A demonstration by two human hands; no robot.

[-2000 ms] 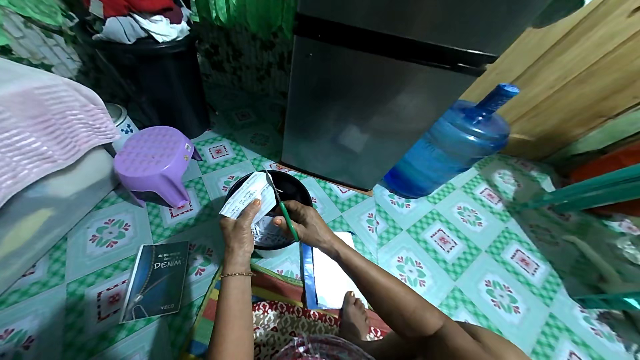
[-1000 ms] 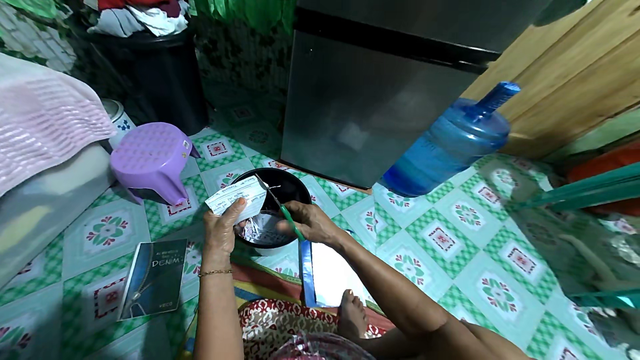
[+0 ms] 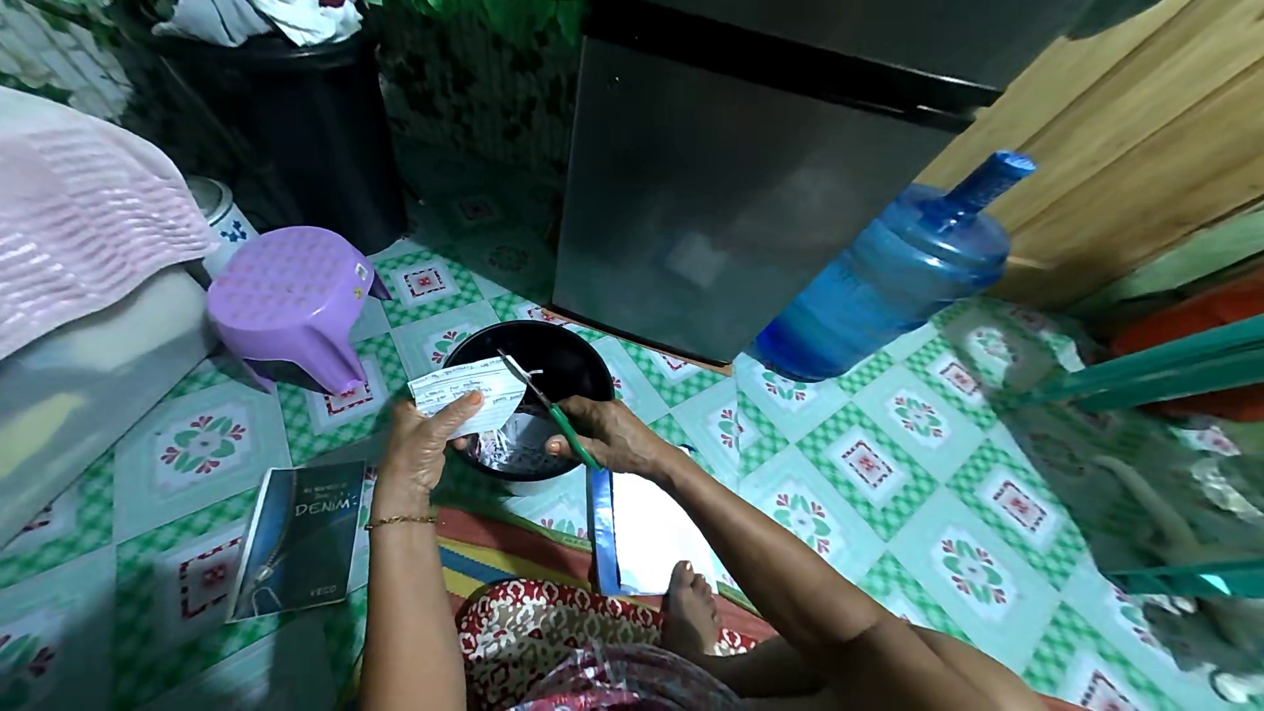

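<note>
My left hand (image 3: pixel 425 439) pinches a piece of paper (image 3: pixel 464 390) bearing handwriting. My right hand (image 3: pixel 607 434) holds scissors (image 3: pixel 573 432) with green handles, their blades at the right edge of the paper. Both hands are over the near side of a round black bucket (image 3: pixel 592 370), and thin paper shreds (image 3: pixel 504 444) lie inside it. Just right of the bucket, partly under my right forearm, a white sheet with a blue edge (image 3: pixel 657 533) rests on the floor. Whether the blades are fully closed is hidden by the paper.
A dark booklet (image 3: pixel 301 543) lies on the patterned floor at left. Behind it stand a purple plastic stool (image 3: pixel 296 286) and a black bin (image 3: pixel 296 138) heaped with clothes. A refrigerator (image 3: pixel 711 197) and a blue water jug (image 3: pixel 869 286) are ahead. Green bars (image 3: pixel 1165 365) edge the right side.
The paper was tilted more steeply two seconds ago and now lies flatter above the bucket. Both hands keep their holds on the paper and the scissors.
</note>
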